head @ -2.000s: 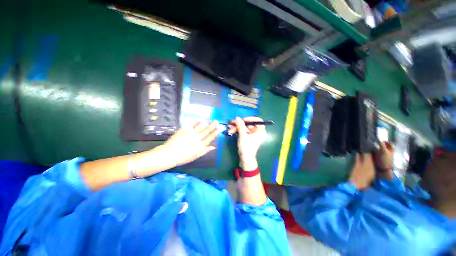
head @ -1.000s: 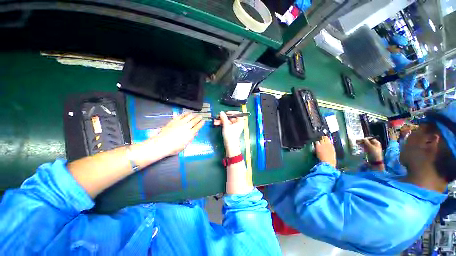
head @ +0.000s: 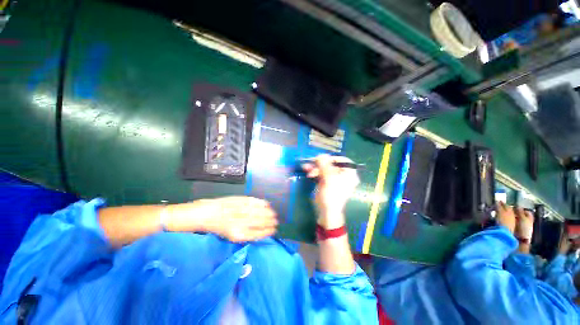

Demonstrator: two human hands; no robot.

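My right hand [head: 334,187], with a red wristband, holds dark tweezers [head: 343,165] over the blue-taped strip sheets [head: 275,152]. The hand is blurred, and whether the tips hold a piece cannot be told. My left hand [head: 245,219] lies low at the bench's near side, below the sheets, with its fingers together and slightly curled; I see nothing in it. A black device housing [head: 226,136] with slanted ribs and yellow-orange patches lies on a black work pad [head: 196,143], left of the sheets. A pale striped sheet [head: 326,139] lies just above my right hand.
A black parts tray [head: 299,92] sits behind the sheets. A shiny bag [head: 400,117] with a white label lies right of it. Yellow line tape [head: 379,197] separates the neighbour's black housings [head: 455,181]. A neighbour in blue works at the right. A tape roll [head: 453,30] is on the shelf.
My left hand has drawn back from the sheets toward my body. My right hand still holds the tweezers and is now over the middle of the taped area. The camera view has shifted.
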